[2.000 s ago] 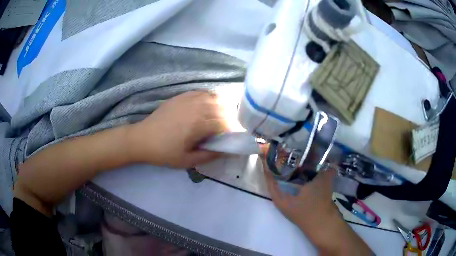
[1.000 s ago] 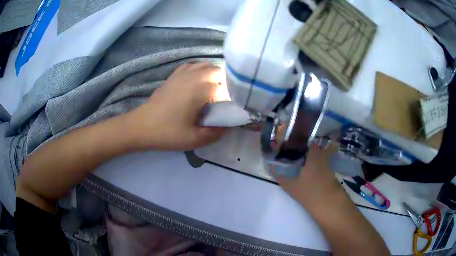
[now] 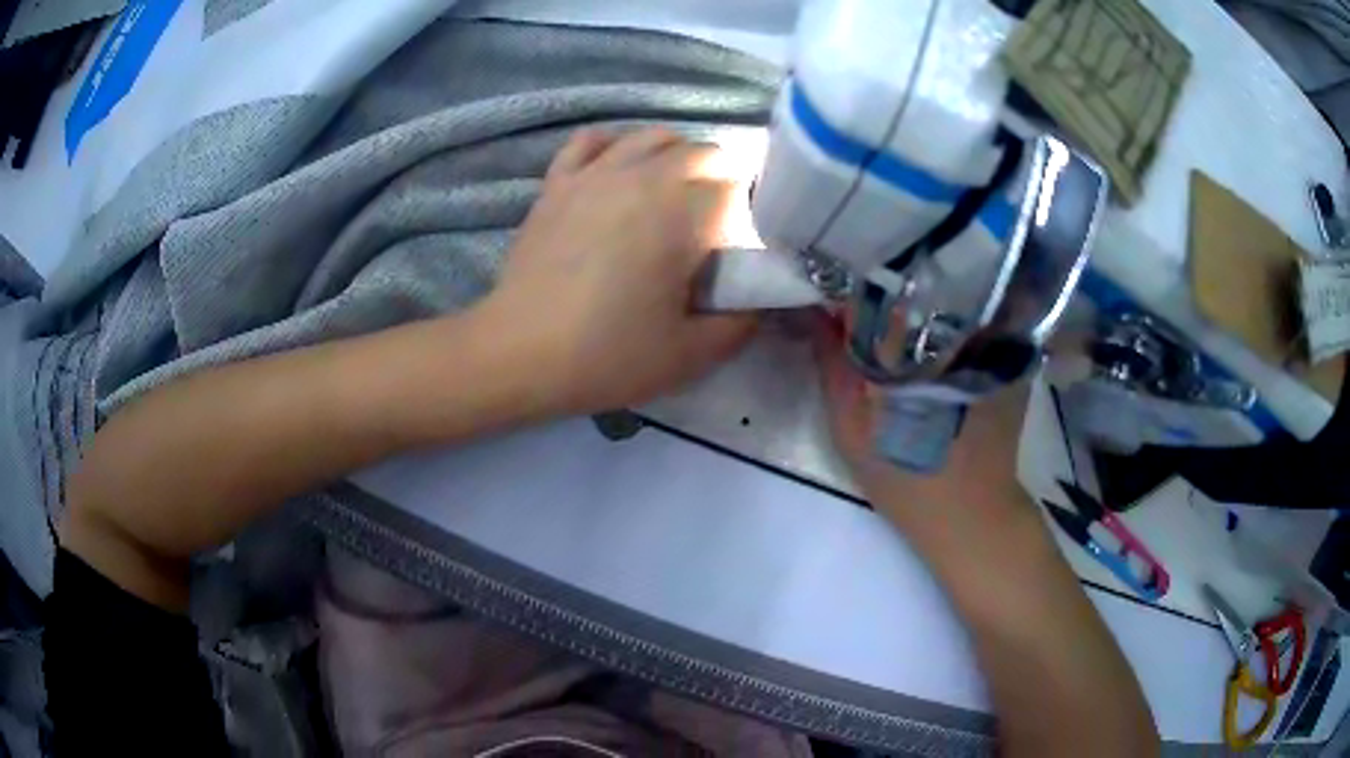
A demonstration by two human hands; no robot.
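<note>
The grey ribbed fabric point(image 3: 356, 222) lies in folds behind and left of my left hand point(image 3: 629, 274). My left hand holds a small pale fabric piece point(image 3: 758, 280) at the left of the needle area, under the lamp glare. The white sewing machine head point(image 3: 888, 126) stands over the work. My right hand point(image 3: 940, 444) is at the right of the needle area, partly hidden behind the machine's metal parts. Its fingertips are near the pale piece's end; whether they grip it cannot be told. The presser foot is hidden in glare and behind metal parts.
Thread snips point(image 3: 1110, 541) and scissors with red and yellow handles point(image 3: 1256, 659) lie at the right. A ruled tape strip point(image 3: 622, 644) runs along the table's front edge. An olive-brown swatch point(image 3: 1103, 82) and a brown card point(image 3: 1241, 267) are on the machine.
The camera view has shifted, so the machine sits further right and higher than in the oldest frame. My left hand stays on the pale piece beside the needle area. My right hand remains by the machine.
</note>
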